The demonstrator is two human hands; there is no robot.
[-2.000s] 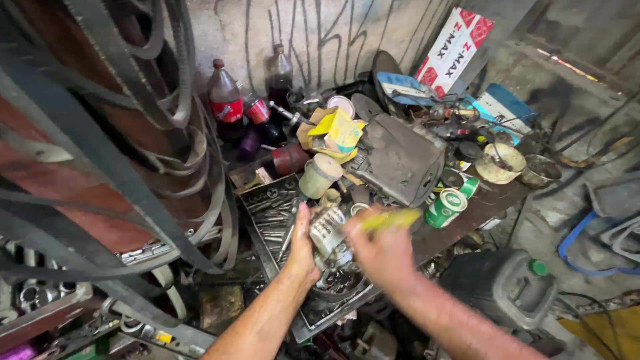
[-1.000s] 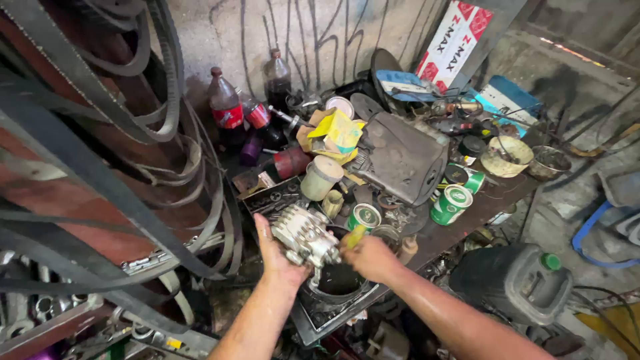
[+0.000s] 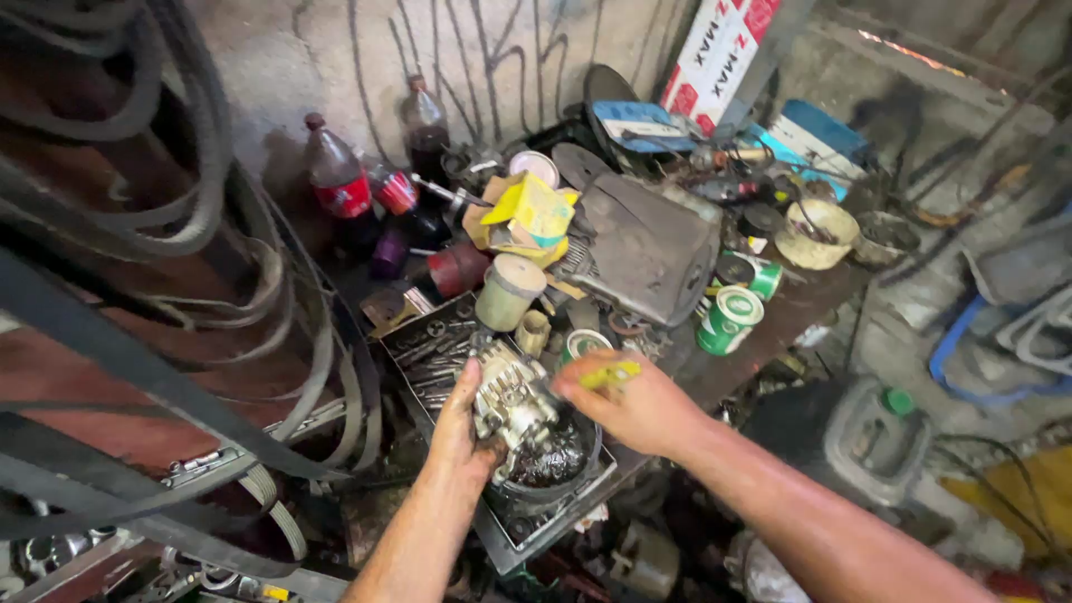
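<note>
My left hand (image 3: 465,427) holds a finned metal engine part (image 3: 511,394), its fins facing up. Just right of it, my right hand (image 3: 628,394) is closed on a yellow-handled tool (image 3: 610,375), probably a brush; its working end is blurred. Beneath the part stands a round container of dark, wet liquid (image 3: 553,461), on a metal tray (image 3: 523,548). Loose metal tools (image 3: 431,360) lie in the tray's back left. Behind the part are a capped beige container (image 3: 509,293) and a small open can (image 3: 586,342).
Rubber belts (image 3: 209,167) hang at left. Cola bottles (image 3: 337,172), a yellow carton (image 3: 536,209), a dark metal cover (image 3: 641,234) and a green can (image 3: 730,320) crowd the bench. A dark jerrycan (image 3: 871,440) stands at lower right, below the bench edge.
The engine part has turned in my left hand between frames. My right hand has stayed close beside it with the yellow-handled tool, shifting slightly away from the part since one second ago.
</note>
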